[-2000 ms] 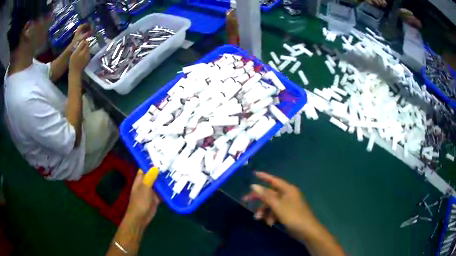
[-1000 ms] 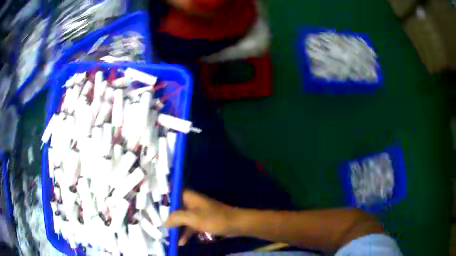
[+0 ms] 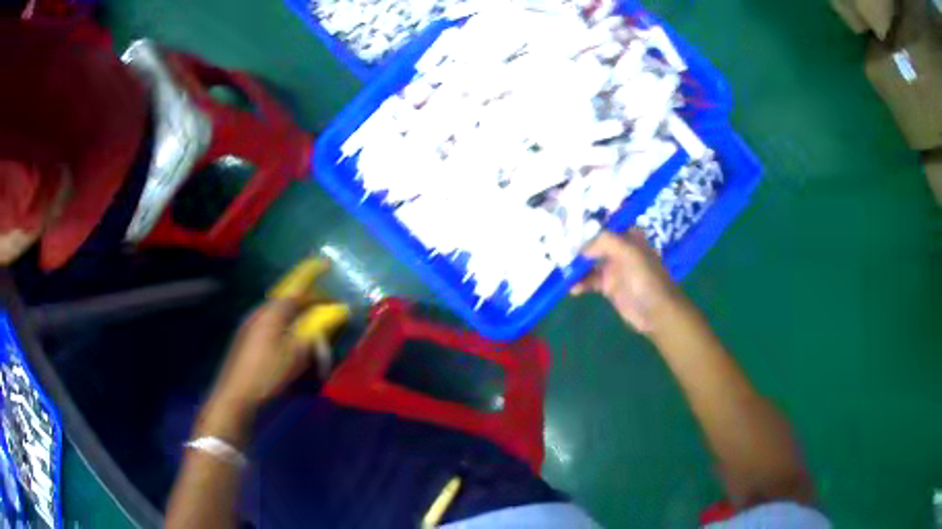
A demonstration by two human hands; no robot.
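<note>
A blue tray (image 3: 415,248) heaped with white cylindrical pieces (image 3: 506,145) with thin stems is held up over the floor, tilted in view. My right hand (image 3: 632,279) grips its near right edge, fingers at the rim. My left hand (image 3: 284,336), with yellow finger cots, is off the tray, fingers apart and blurred; nothing clear is held in it. Part of a blue bin (image 3: 735,170) with white pieces shows beneath the tray's right side.
Another blue bin (image 3: 362,64) of white pieces is partly behind the tray at the top. Red stools (image 3: 465,341) stand near my legs and at upper left. A person in red (image 3: 98,124) is at left. A blue tray (image 3: 50,413) lies at the lower left edge. Cartons (image 3: 901,83) are upper right.
The view has turned from the bench to the floor. The tray has moved from the bench side to above the floor bins, in my right hand. My left hand has come off the tray.
</note>
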